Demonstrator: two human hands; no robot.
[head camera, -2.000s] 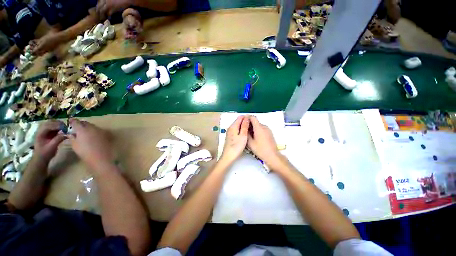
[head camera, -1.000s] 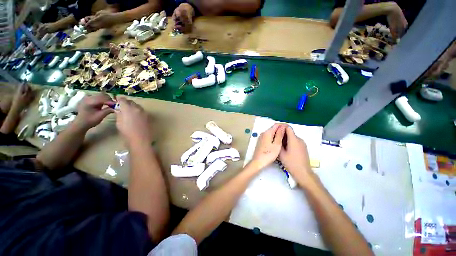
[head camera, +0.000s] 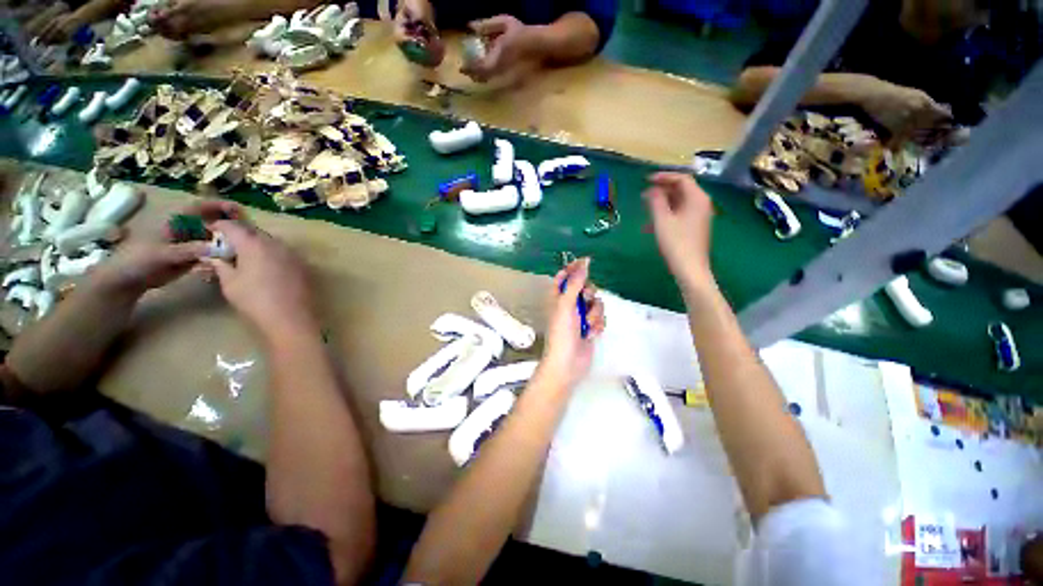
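Observation:
My left hand (head camera: 572, 326) is held up at the far edge of the white sheet, its fingers closed around a blue battery cell (head camera: 582, 311); thin wires show above the fingertips. My right hand (head camera: 683, 223) is over the green belt, fingers bent and a little apart, with nothing visible in it. A partly filled white housing (head camera: 666, 426) with dark and blue parts inside lies on the white sheet (head camera: 595, 469) between my forearms. A yellow handle (head camera: 694, 397) lies beside it, partly hidden by my right forearm. White housing halves (head camera: 463, 369) are piled left of my left forearm.
The green belt (head camera: 480, 240) carries white housings (head camera: 488, 202), another blue cell (head camera: 604, 191) and a heap of tan-and-dark parts (head camera: 263, 143). A grey metal post (head camera: 915, 212) slants across the right. A neighbour's hands (head camera: 229, 258) work at left; people sit across the belt.
My hands, together before, have parted. My left hand now holds a blue cell, and my right hand has moved out over the belt. The wired cell near the post is gone from the belt.

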